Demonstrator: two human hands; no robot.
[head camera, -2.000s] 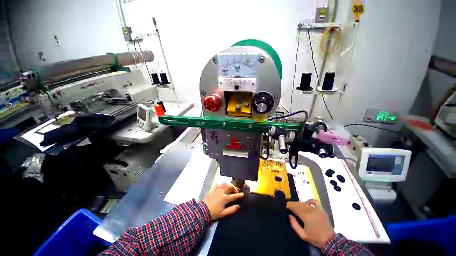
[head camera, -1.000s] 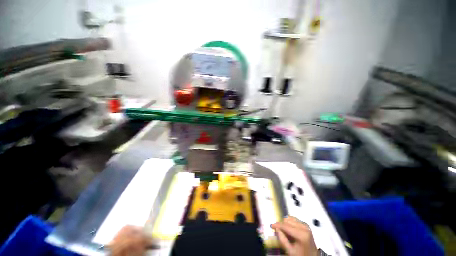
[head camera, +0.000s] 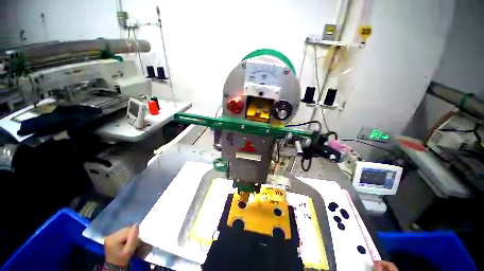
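The yellow template plate with round holes lies under the machine head. The black fabric panel lies flat in front of the plate and shows at its side edges. My left hand is at the front left edge of the metal table, with its fingers curled; I cannot tell if it grips anything. My right hand is cut off by the bottom edge at the lower right, by the white sheet's corner. Both hands are away from the panel.
Several small black patches lie on the white sheet at the right. The grey feed frame surrounds the work. Blue bins stand at left and right. A green bar crosses the head. The control panel is at right.
Both hands have let go of the panel and moved outward, left and right. The plate and panel have shifted out from under the head towards me, and the feed frame is now visible.
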